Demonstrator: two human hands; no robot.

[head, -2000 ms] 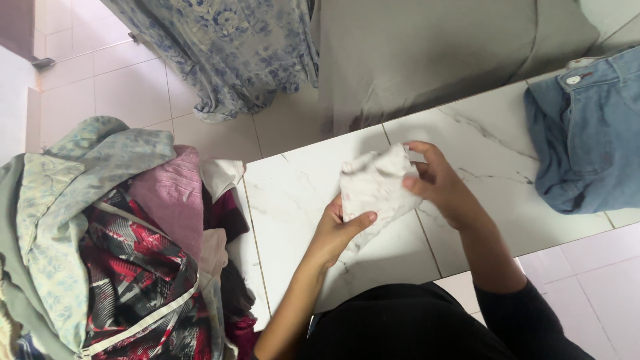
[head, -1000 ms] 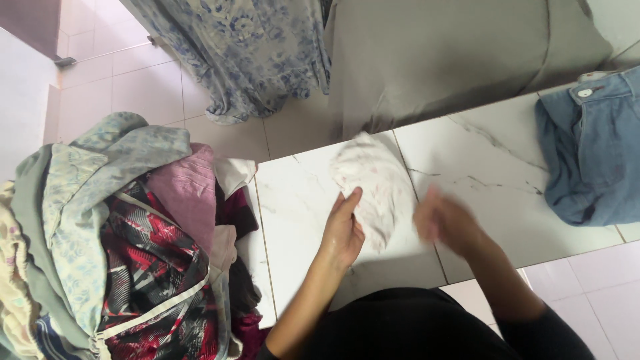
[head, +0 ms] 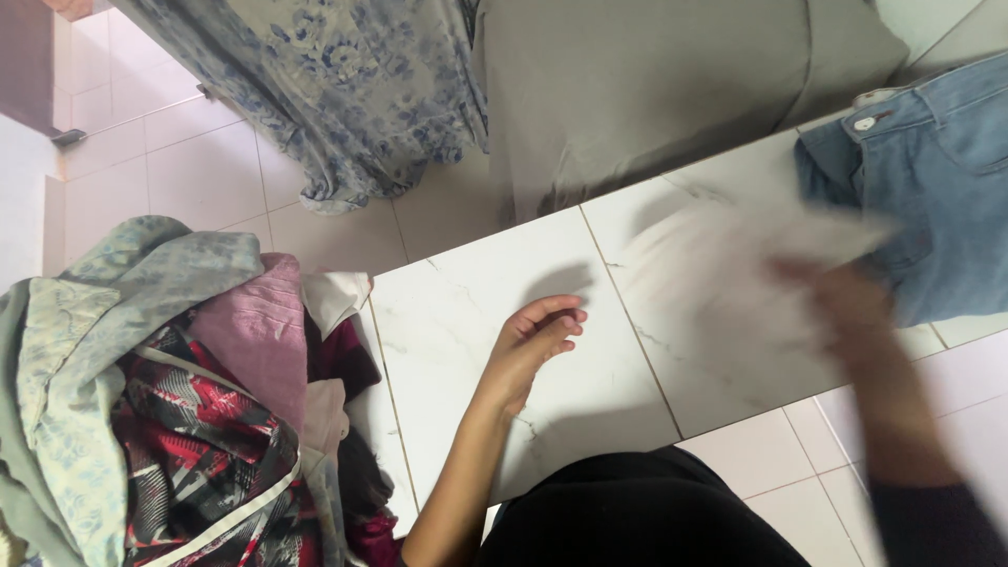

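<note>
My right hand (head: 835, 291), blurred by motion, holds a white cloth item (head: 709, 276) by its right side, over the right part of the white marble-patterned tiled surface (head: 488, 268). The cloth is blurred too, and its right end is close to the folded blue denim garment (head: 937, 189). Its exact kind cannot be told. My left hand (head: 543, 339) is above the middle of the tiles, fingers loosely curled and apart, with nothing in it. To its left lies a heap of mixed clothes, with a pink cloth (head: 260, 339) and a red, black and grey patterned garment (head: 213, 457).
A blue floral cloth (head: 354, 79) hangs beyond the tiled surface, its lower end at the tiled floor (head: 189, 181). Next to it, a large grey cloth-covered object (head: 646, 87) stands along the far edge. More pale floral fabric (head: 79, 394) lies in the heap at the left.
My right hand has moved right with the white cloth. My left hand, on the cloth in both earlier frames, has let it go.
</note>
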